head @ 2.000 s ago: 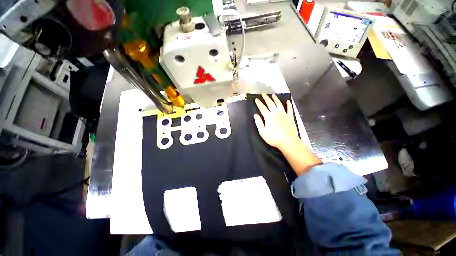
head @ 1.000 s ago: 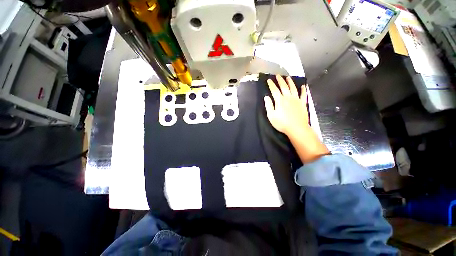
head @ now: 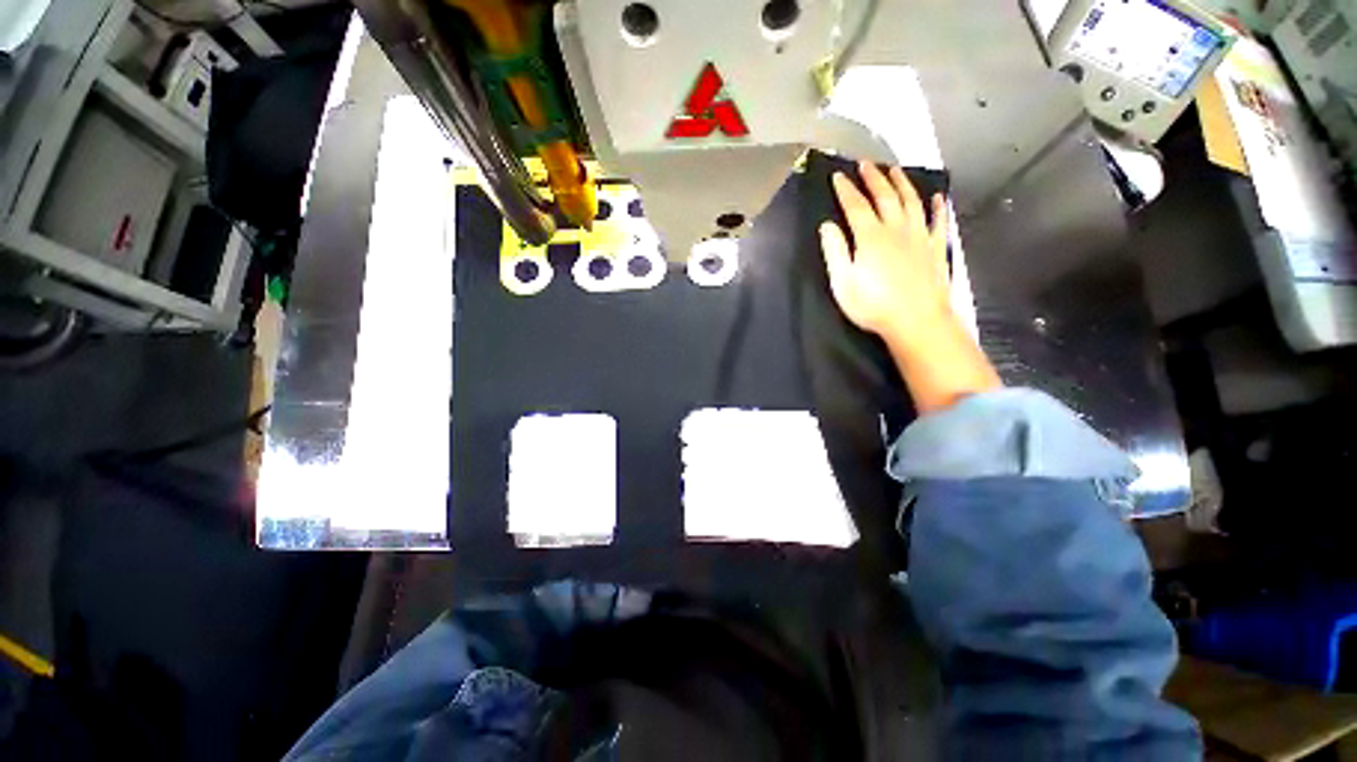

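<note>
A black fabric panel (head: 640,350) lies flat on a white base sheet (head: 395,343). Two white rounded-square areas show near its lower edge. The yellow-and-white clamp plate (head: 619,271) with round holes lies on its far part, partly hidden by the pale sewing machine head (head: 655,90) with its red logo. The needle area cannot be made out. My right hand (head: 893,256) lies palm down on the panel's far right part, fingers slightly apart, gripping nothing. My left hand is not in view.
The shiny metal table (head: 1064,298) extends on both sides of the sheet. An orange-yellow rod (head: 563,176) and steel tubes stand left of the head. A control panel (head: 1139,60) is at upper right. Blue cloth of my clothing (head: 402,692) shows at lower left.
The view has tilted lower. The sheet, panel and clamp plate have shifted away from me on the table, and the head now covers more of the plate. My right hand stays on the panel.
</note>
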